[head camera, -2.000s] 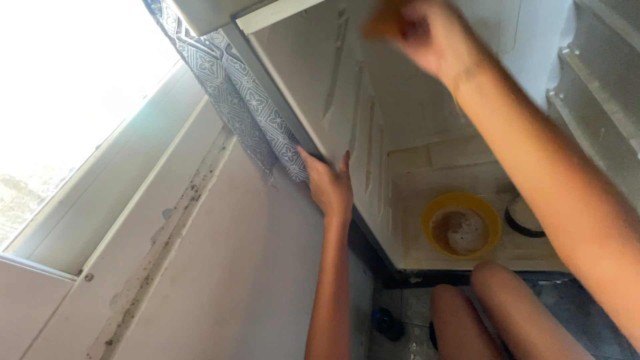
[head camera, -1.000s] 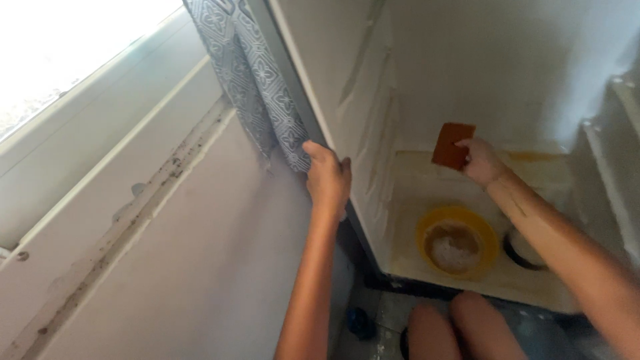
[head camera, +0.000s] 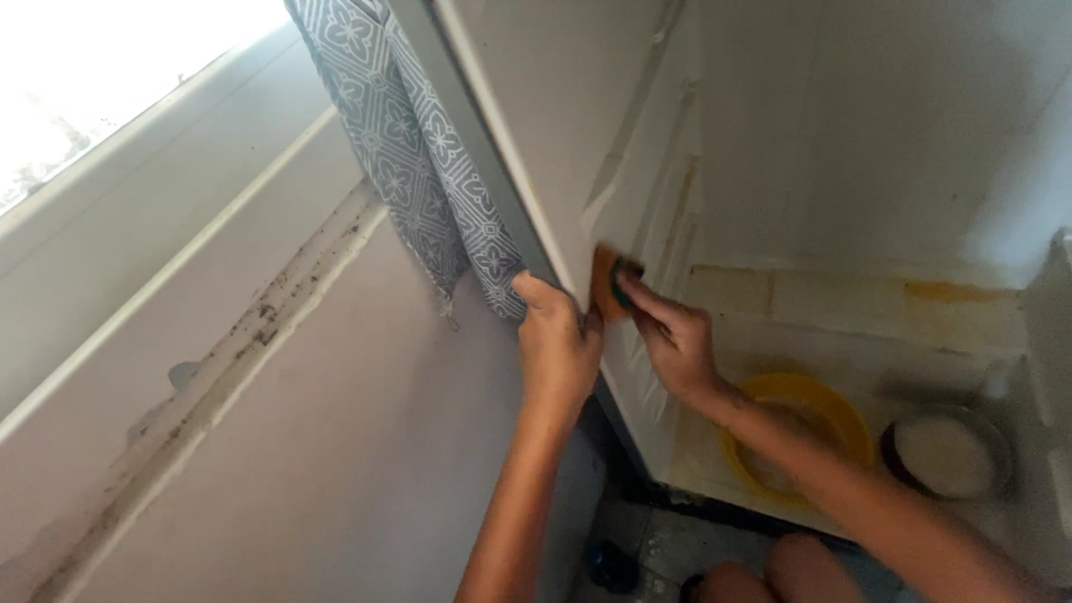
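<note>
My right hand (head camera: 674, 343) holds an orange sponge (head camera: 605, 283) with a dark green side against the ribbed inner side wall (head camera: 578, 159) of an open refrigerator cabinet. My left hand (head camera: 557, 335) grips the front edge of that same wall, its thumb near the lower end of a grey patterned cloth (head camera: 402, 151) that hangs along the outside. A yellow basin (head camera: 854, 419) stands on the cabinet floor, partly behind my right forearm. Beside it is a round, dark-rimmed container (head camera: 950, 452) with pale contents.
The window ledge (head camera: 251, 327) and pale wall lie on the left, with dark specks along the ledge. Ridged shelf supports (head camera: 1047, 335) run up the cabinet's right side. A dark blue object (head camera: 611, 565) sits on the tiled floor near my knees (head camera: 804, 569).
My right hand has moved left with the sponge, from in front of the back wall to the side wall near my left hand. My left hand still grips the edge.
</note>
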